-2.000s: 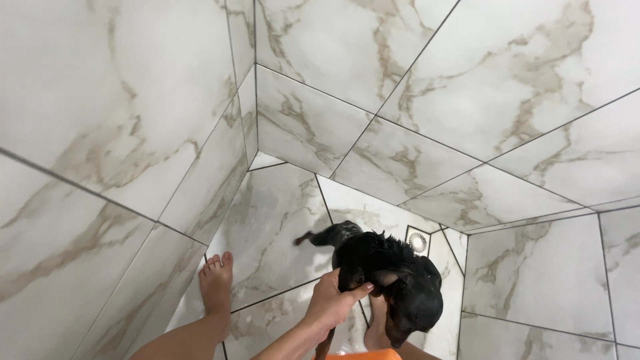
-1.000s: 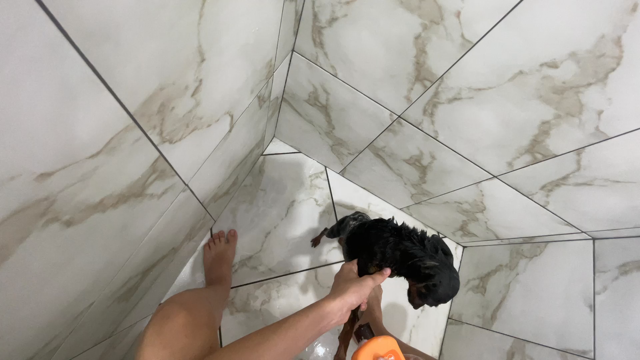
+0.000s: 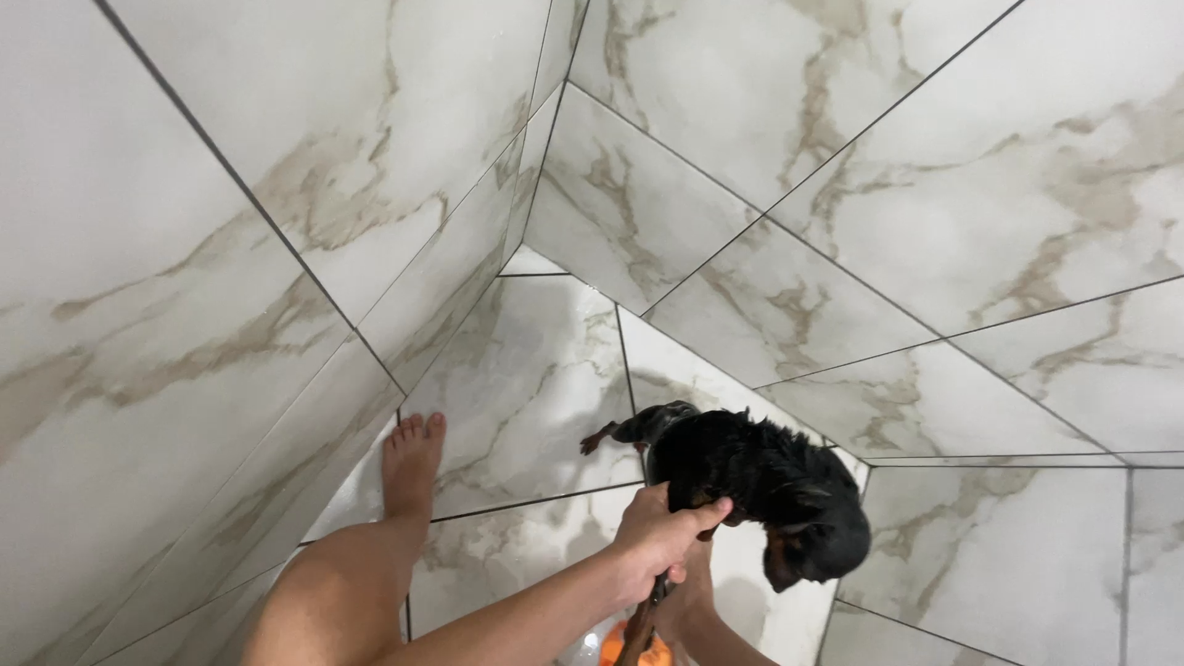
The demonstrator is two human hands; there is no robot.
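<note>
A small wet black-and-tan dog [image 3: 758, 462] is on the tiled shower floor. Its head hangs down at the lower right, and one leg stretches out to the left. My left hand [image 3: 657, 541] comes in from below and grips the dog's underside or a leg, with the thumb against its dark coat. A thin dark and brown part, apparently a leg of the dog, runs down from that hand. Beneath it, at the bottom edge, an orange object [image 3: 638, 645] shows in part; its kind is unclear. My right hand is not seen.
My bare left foot [image 3: 413, 462] rests on the floor near the left wall. Another bare limb, apparently my right foot [image 3: 689, 592], is partly hidden under the dog. Marble-patterned tile walls [image 3: 666, 194] meet in a corner around the wet floor [image 3: 518, 388].
The dog's head and body have shifted to the right relative to the floor, now covering the drain seen earliest. My left hand keeps its hold. The orange object has dropped lower in view.
</note>
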